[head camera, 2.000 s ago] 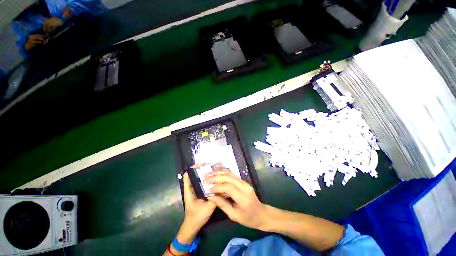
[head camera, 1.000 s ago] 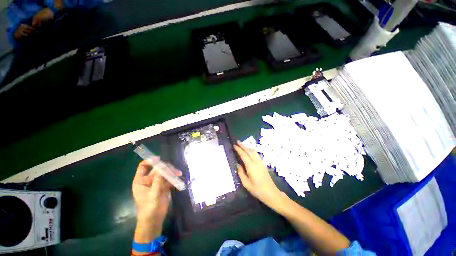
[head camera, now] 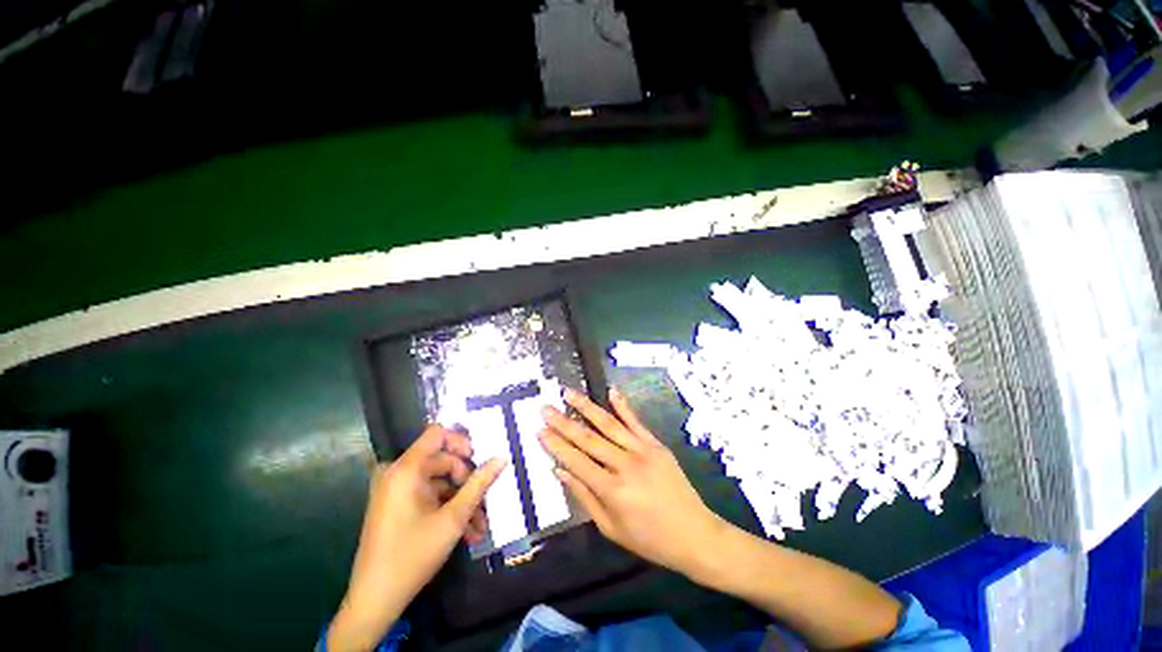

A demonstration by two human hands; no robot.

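The battery pack (head camera: 519, 465), with two pale cells and a black T, lies in the opened device chassis (head camera: 491, 357), its T bar toward the circuitry end. The chassis sits inside the black holding tray (head camera: 390, 389). A small gold connector shows at the pack's near edge. My left hand (head camera: 427, 510) is at the pack's left edge, fingers curled and thumb tip over the left cell; whether it pinches anything is hidden. My right hand (head camera: 631, 484) lies on the right cell with fingers spread, holding nothing.
A heap of white release liners (head camera: 828, 401) lies right of the tray. Behind it are striped packs (head camera: 902, 261); tall white stacks (head camera: 1083, 369) and a blue bin (head camera: 949, 580) stand at right. A white box (head camera: 35, 510) is at left. More devices (head camera: 586, 57) sit beyond the pale rail (head camera: 510, 248).
The clear strip-like piece in my left hand is gone from view. A pack with a black T now lies in the chassis. My right hand has moved from the tray edge onto it.
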